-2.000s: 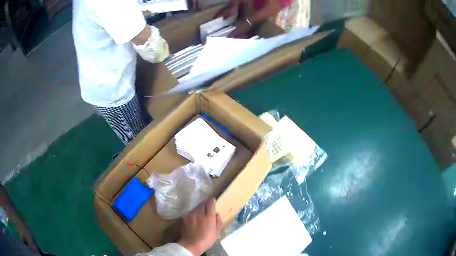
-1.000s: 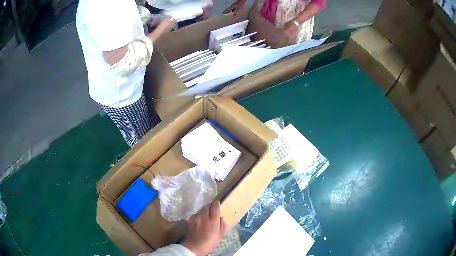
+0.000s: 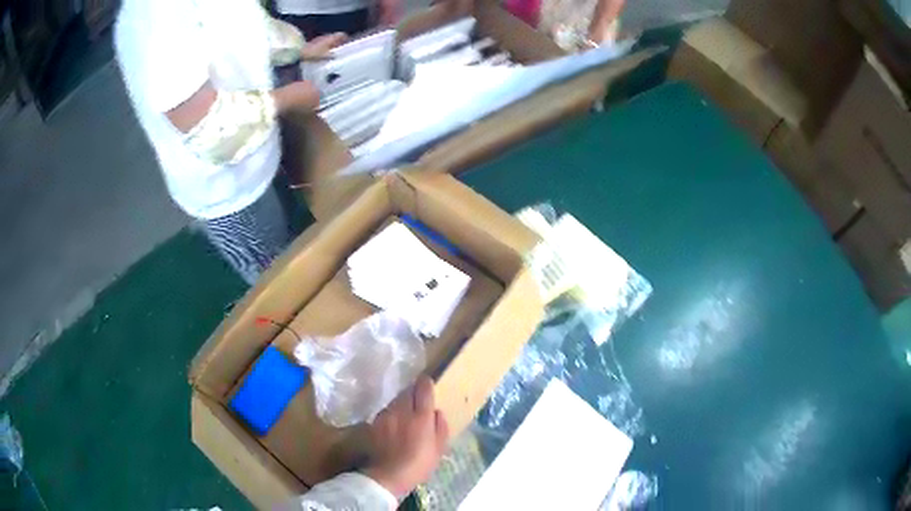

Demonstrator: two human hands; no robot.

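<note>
The open brown carton stands slanted in front of me. My left hand is at its near wall, fingers curled on the rim; part of the hand is blurred. Inside the carton lie a stack of white cards with small black squares, a crumpled clear plastic bag beside my fingers, and a blue block-like item in the left corner. A blue strip shows along the far inner wall. My right hand is not in view.
Right of the carton, clear plastic, pale yellow sheets and a white board lie on the green table. Beyond, people stand at a large carton of white panels. Brown cartons stand at right.
The person at left now holds a white panel upright above the large carton. The view has shifted slightly. My left hand stays at the carton's near wall, and the carton's contents look unchanged.
</note>
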